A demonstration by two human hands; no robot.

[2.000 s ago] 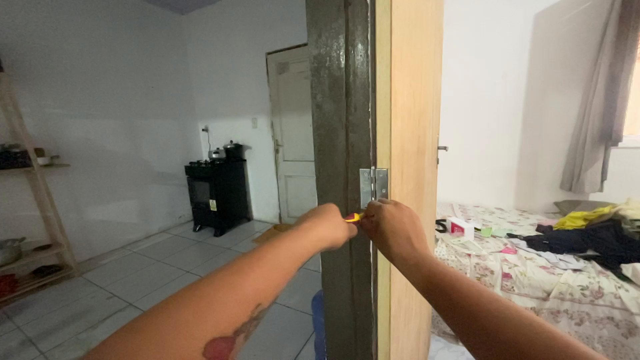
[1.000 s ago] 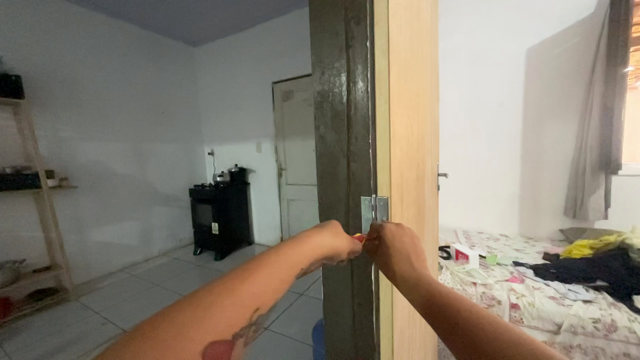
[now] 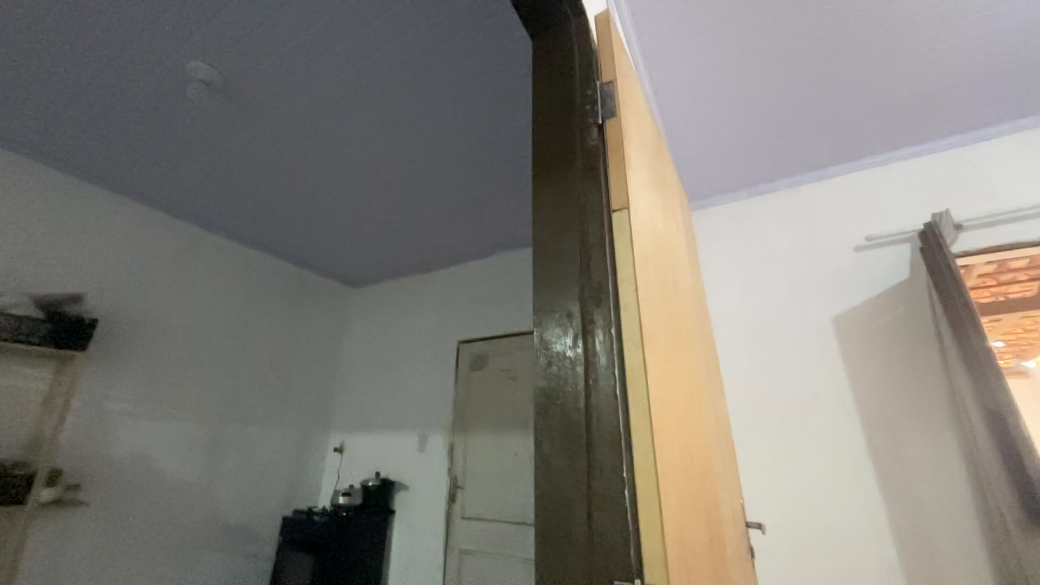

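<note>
Neither of my hands shows in this view. A light wooden door (image 3: 682,349) stands ajar, seen along its hinge edge, beside a dark painted door frame (image 3: 569,325). Near the top, a metal hinge (image 3: 605,101) joins the door to the frame. At the bottom edge of the view, only the tip of another metal hinge (image 3: 627,582) can be seen. A lever handle (image 3: 756,526) sticks out from the door's far edge.
Left of the frame are a black stove (image 3: 333,544) with pots, a pale panelled door (image 3: 491,439) and a wooden shelf (image 3: 49,422) holding things. On the right, a grey curtain (image 3: 967,390) hangs by a window.
The view has tilted up strongly. Both hands, which were together at the lower hinge with a small yellow and red thing, are out of sight. The upper hinge has come into view.
</note>
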